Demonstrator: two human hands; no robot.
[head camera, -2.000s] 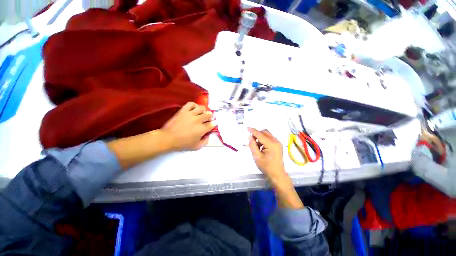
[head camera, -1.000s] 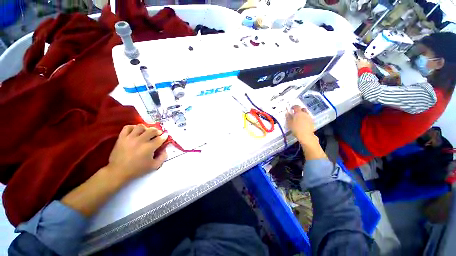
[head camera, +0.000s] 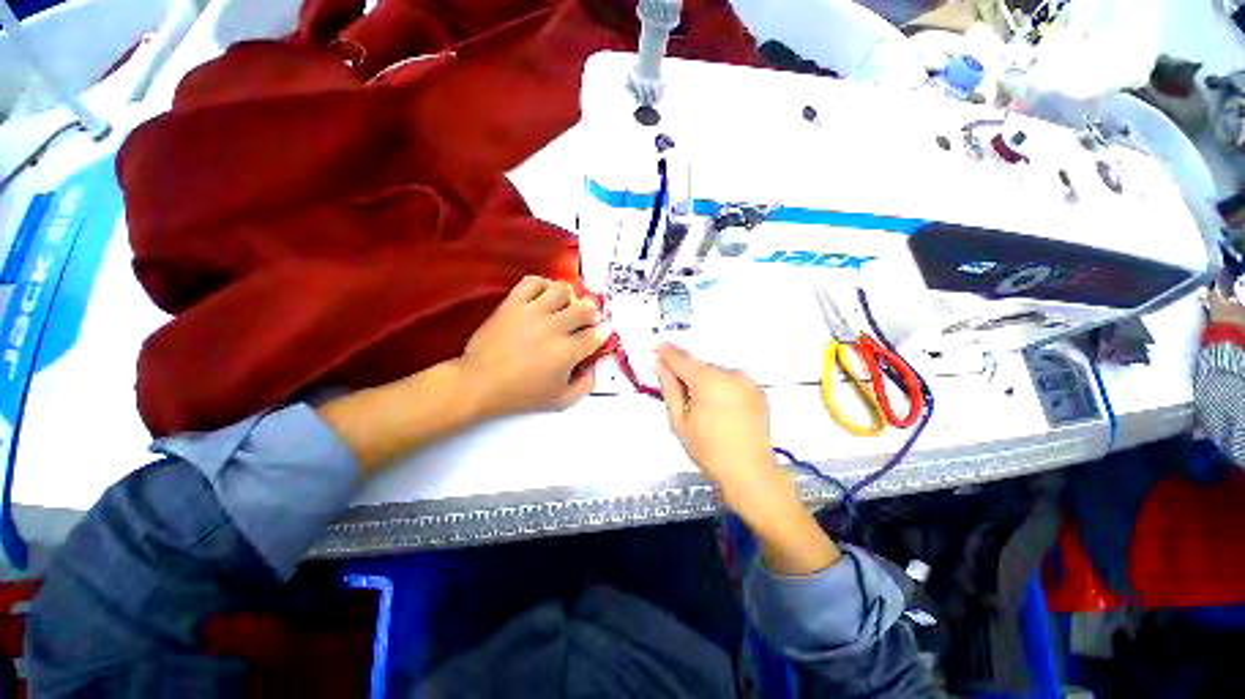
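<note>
A large dark red garment (head camera: 341, 232) lies heaped left of the needle area of the white JACK sewing machine (head camera: 874, 205). My left hand (head camera: 537, 344) presses and grips the garment's edge just left of the presser foot (head camera: 635, 280). A thin dark red tape (head camera: 631, 372) hangs from that edge towards my right hand. My right hand (head camera: 713, 410) is in front of the needle, thumb and index finger together at the tape's end; the fingertips hide whether they pinch it. Scissors (head camera: 870, 385) with one yellow and one red loop lie right of my right hand.
A dark cord (head camera: 894, 464) curves around the scissors and over the table's ruled front edge (head camera: 546, 516). A control panel (head camera: 1062, 385) is at the right. Another person's striped sleeve (head camera: 1219, 382) shows at the right rim. A blue bin (head camera: 388, 635) is below the table.
My right hand has moved left from beside the control panel to the tape's end near the needle. My left hand stays on the garment edge. The view has turned left again.
</note>
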